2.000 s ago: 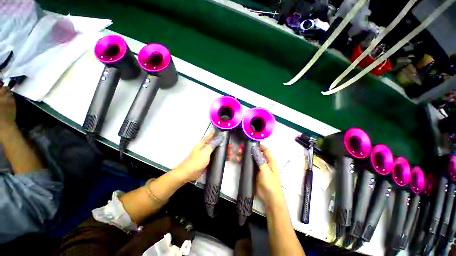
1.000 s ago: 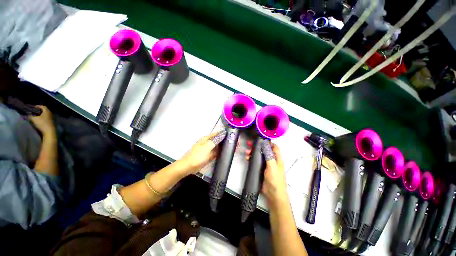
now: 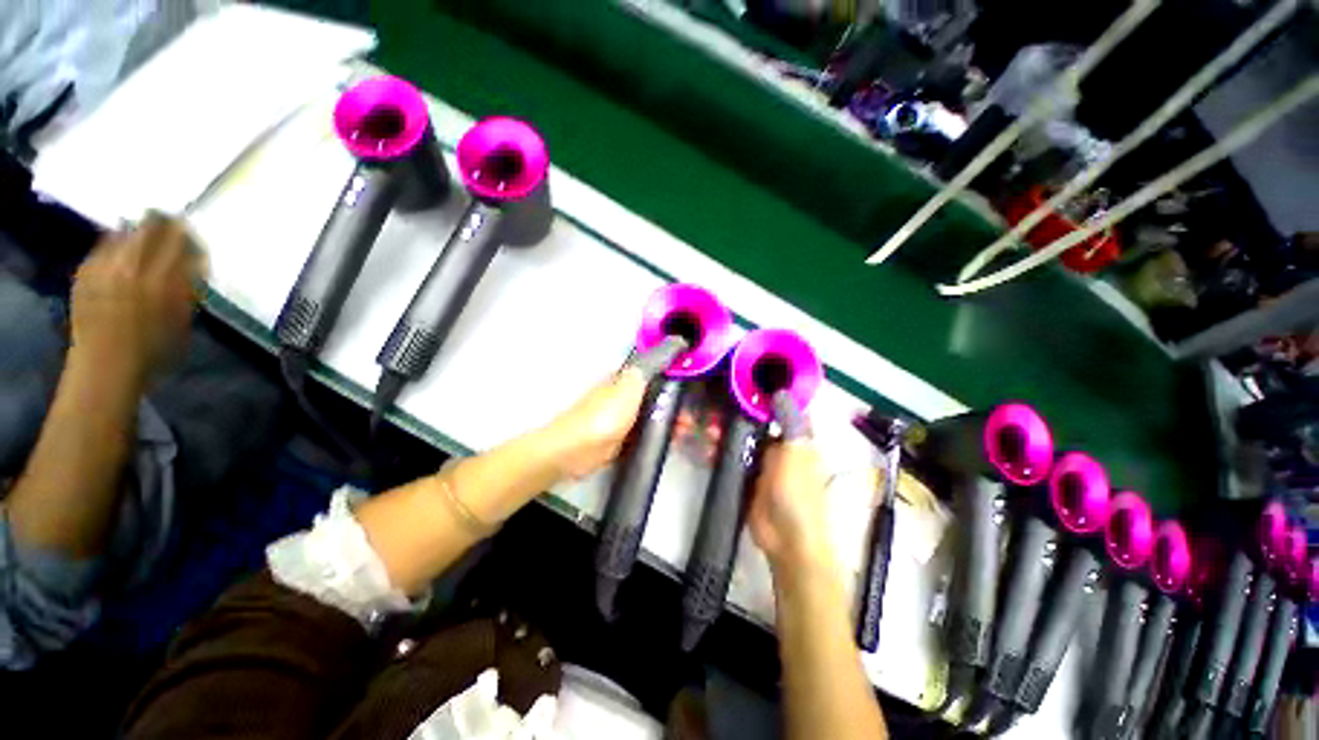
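Note:
My left hand (image 3: 605, 422) holds a dark grey hair dryer (image 3: 631, 499) by the upper handle, its covered thumb at the magenta outlet ring. My right hand (image 3: 786, 484) holds a second hair dryer (image 3: 718, 528) the same way, its covered thumb at the ring's lower edge. Both rings face up and are side by side, nearly touching. The handles point toward me over the bench's front edge. My other fingers are partly hidden behind the handles.
Two hair dryers (image 3: 336, 257) lie to the left, near white paper sheets (image 3: 174, 109). A hammer (image 3: 881, 542) lies to the right, before several more dryers (image 3: 981, 571). Behind is a green belt (image 3: 637, 159) with pale straps (image 3: 1013, 159) above. Another person's hand (image 3: 141, 289) is at far left.
My thumbs have moved up from the handles onto the magenta rings. Both dryers stay in my hands. The other person's hand has moved up toward the paper sheets.

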